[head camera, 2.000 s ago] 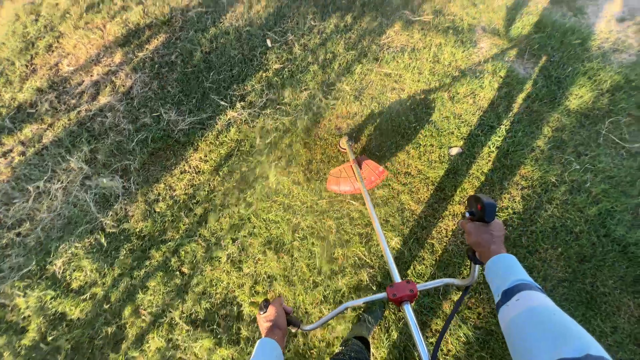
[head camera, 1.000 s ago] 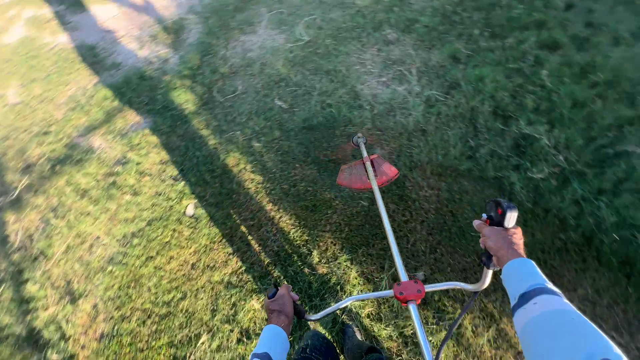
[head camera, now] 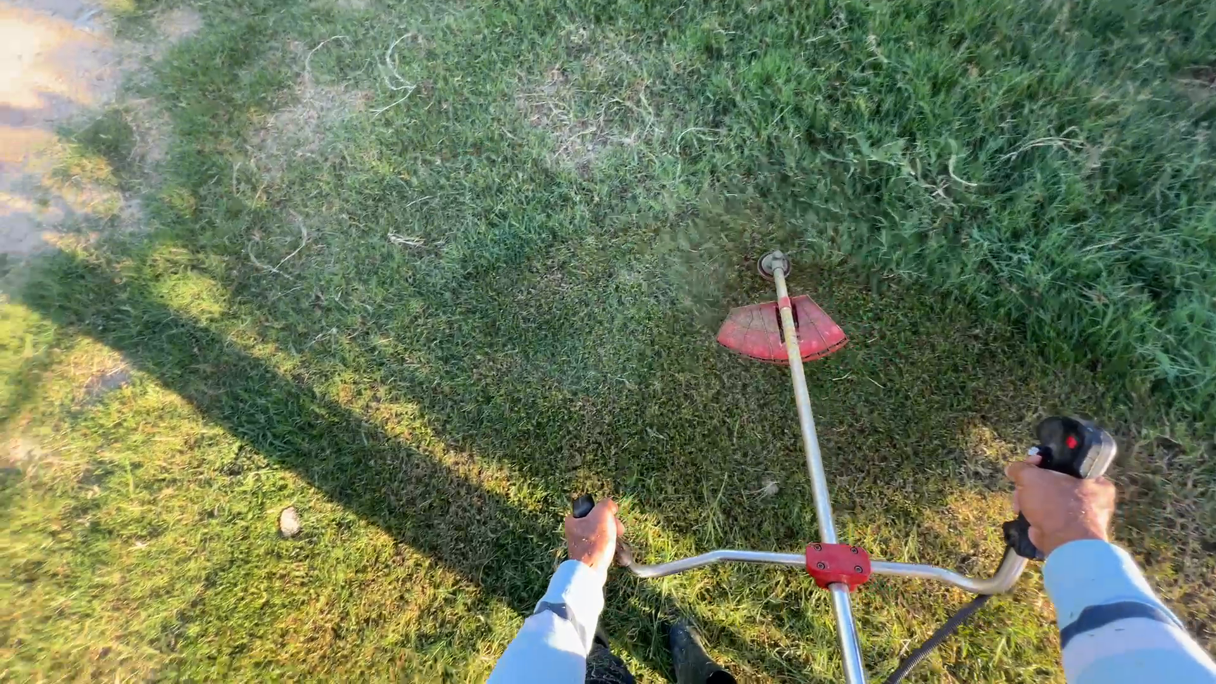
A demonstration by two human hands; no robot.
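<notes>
My left hand [head camera: 594, 535] is closed around the black left grip of a brush cutter's metal handlebar [head camera: 717, 559]. My right hand [head camera: 1062, 503] holds the right grip, beneath a black control housing [head camera: 1078, 448] with a red button. A red clamp [head camera: 837, 565] joins the handlebar to the long metal shaft [head camera: 809, 437]. Toward the far end of the shaft sits a red fan-shaped guard [head camera: 781, 330], and beyond it the cutting head [head camera: 774, 264] is low over the grass. The cutting part itself cannot be made out.
Taller grass [head camera: 1073, 190] grows at the upper right, short grass [head camera: 380, 570] at the lower left. Bare pale ground [head camera: 47, 85] lies at the upper left. A small pale stone [head camera: 289, 522] rests on the lawn. A dark boot [head camera: 693, 654] shows at the bottom edge.
The view has swung right across the grass. The bare ground has come in at the upper left and the taller grass at the right. Both hands have kept hold of the handlebar.
</notes>
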